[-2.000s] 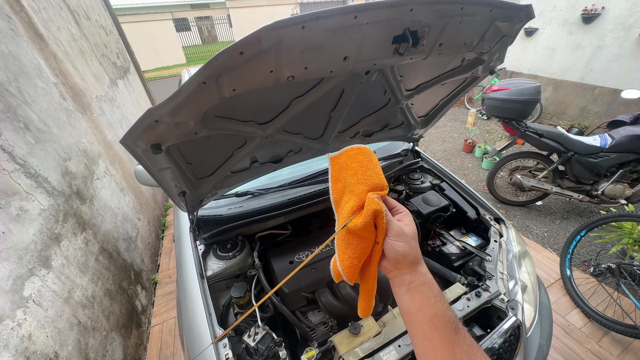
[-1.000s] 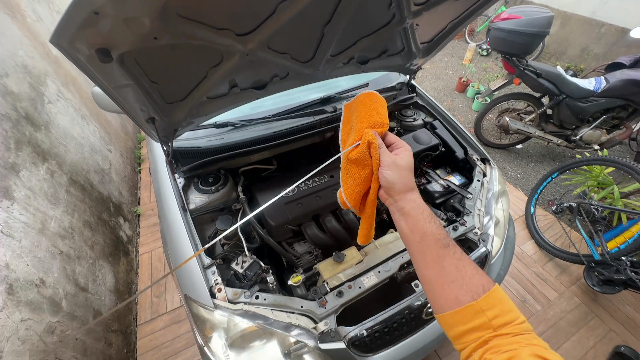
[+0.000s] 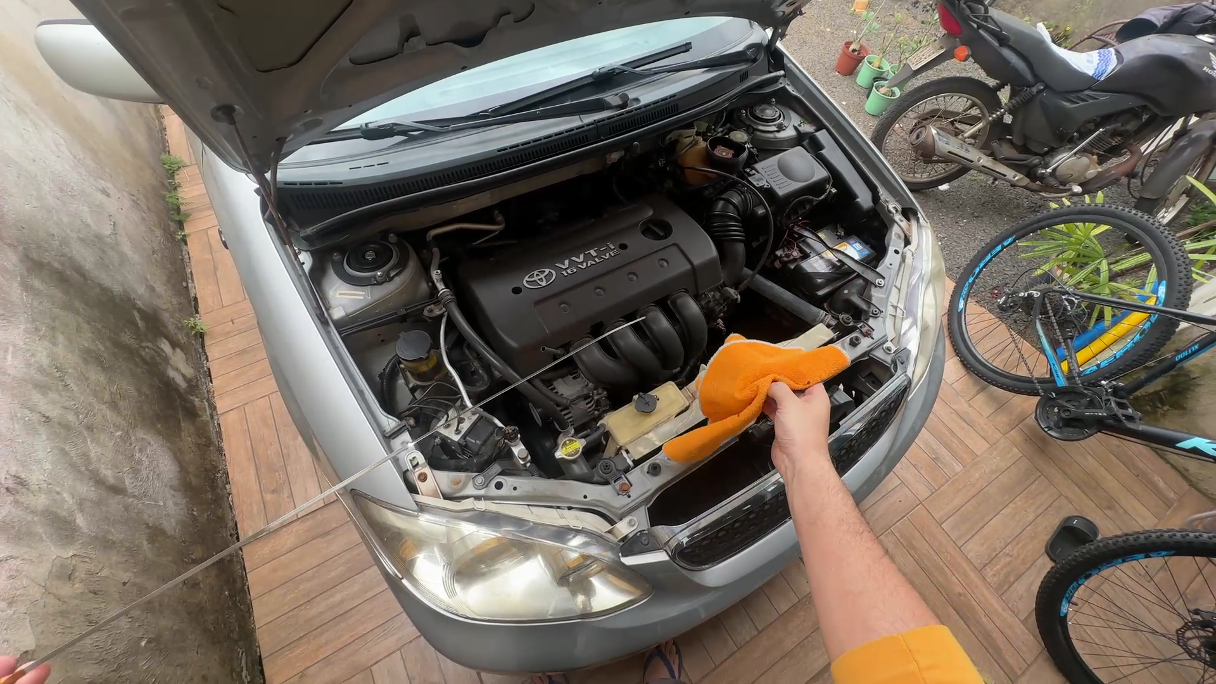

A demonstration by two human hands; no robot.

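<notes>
My right hand (image 3: pixel 796 423) grips an orange microfiber cloth (image 3: pixel 746 385) above the front edge of the car's engine bay. At the bottom left corner, the fingertips of my left hand (image 3: pixel 21 669) hold the end of a long thin metal dipstick (image 3: pixel 313 499). The dipstick slants up across the headlight side, its free tip over the intake pipes (image 3: pixel 655 340), apart from the cloth. Behind lies the black Toyota engine cover (image 3: pixel 589 285). A yellow-capped radiator filler (image 3: pixel 570 447) and a pale plastic reservoir (image 3: pixel 648 414) sit near the front.
The raised hood (image 3: pixel 247 66) hangs over the windshield side. A rough wall (image 3: pixel 85 380) runs along the left. To the right are a motorcycle (image 3: pixel 1054 123), a bicycle wheel (image 3: pixel 964 285) and potted plants (image 3: pixel 874 71). The headlight (image 3: pixel 513 560) is below the dipstick.
The cloth has come off the dipstick, which it was around or against before. My right hand has lowered toward the grille with the cloth. My left fingertips now show. The view has tilted down.
</notes>
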